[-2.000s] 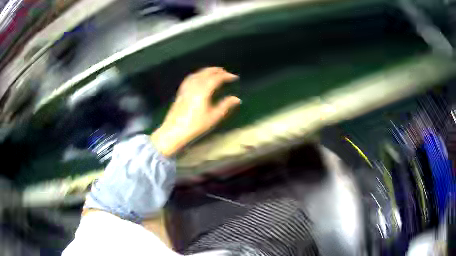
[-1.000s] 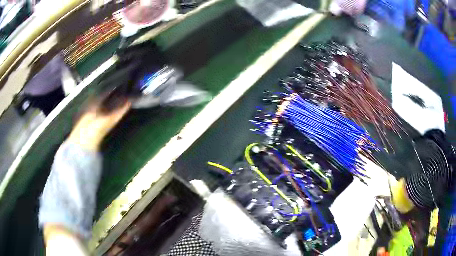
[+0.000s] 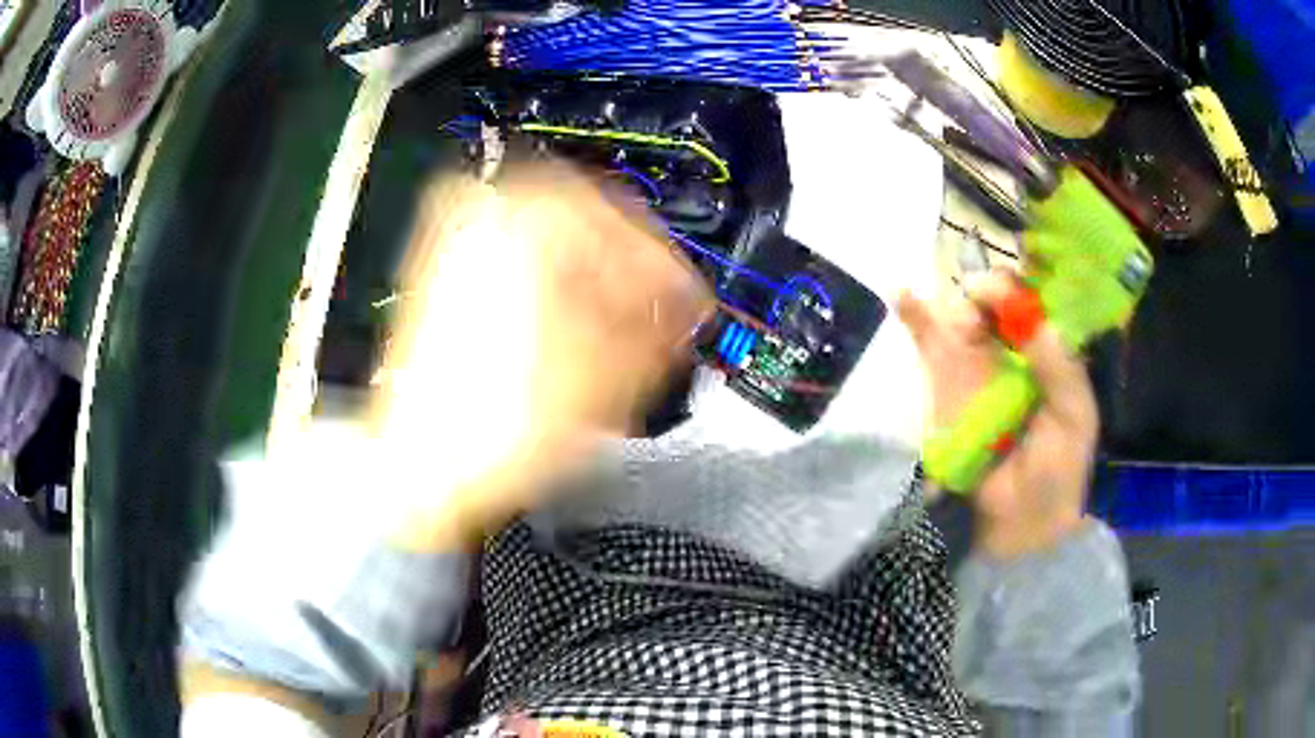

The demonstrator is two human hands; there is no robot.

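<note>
My right hand (image 3: 1031, 418) is closed around the lime green soldering gun (image 3: 1089, 260), by its red-orange trigger. The gun's barrel points up and left over the white sheet (image 3: 865, 173). My left hand (image 3: 563, 310) is large and blurred over the left part of the black housing (image 3: 743, 130); its fingertips are unclear and I cannot tell if it holds anything. Just right of it, the small square black part (image 3: 844, 310) lies tilted, with the circuit board (image 3: 779, 366), the blue component (image 3: 737, 343) and blue and reddish wires. Yellow-green wire (image 3: 635, 137) lies in the housing.
Blue lead wires (image 3: 663, 43) lie beyond the housing. A black spiral-grille fan (image 3: 1103, 36) and yellow-rimmed spool (image 3: 1050, 90) stand at upper right. The green conveyor (image 3: 217, 245) with its pale edge (image 3: 320, 260) runs on the left, a pink-white fan (image 3: 113, 75) beyond it. Bubble wrap (image 3: 808, 505) covers the lap edge.
The view has swung from the conveyor to the bench. My left hand has come from the dark item on the belt to the housing. My right hand has come into view holding the soldering gun.
</note>
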